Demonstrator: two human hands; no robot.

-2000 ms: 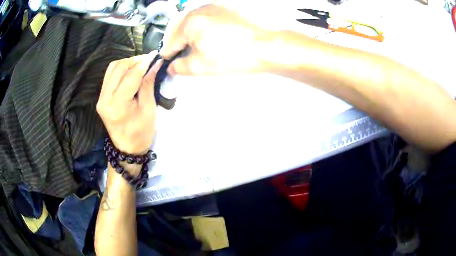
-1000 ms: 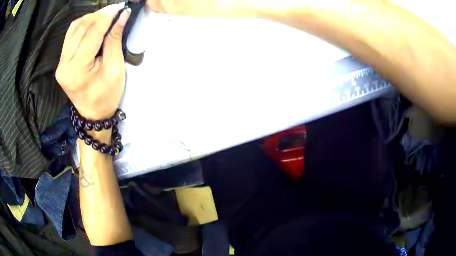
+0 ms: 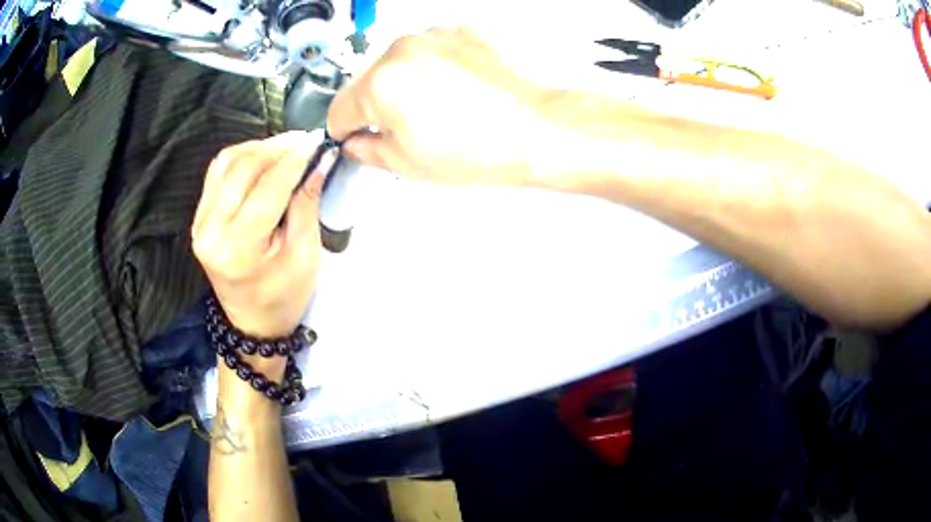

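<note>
A small dark folded piece (image 3: 335,239) is pinched between both hands, mostly hidden by the fingers; its lower end hangs free over the white table. My left hand (image 3: 260,229), with a dark bead bracelet at the wrist, grips it from the left. My right hand (image 3: 424,107) grips its upper end, with the fingertips close to the left ones. The striped garment piece (image 3: 153,143) lies draped at the left, beside my left hand.
The sewing machine head (image 3: 306,31) is just above my hands. Thread snips (image 3: 689,69) lie beyond my right forearm. A ruler strip (image 3: 715,291) runs along the table's front edge. A red object (image 3: 602,416) and a yellow piece (image 3: 427,501) show below the table.
The view dipped down a second ago and is now back up, showing the machine and snips again. Both hands still hold the dark piece; its loose end now hangs straighter than two seconds ago.
</note>
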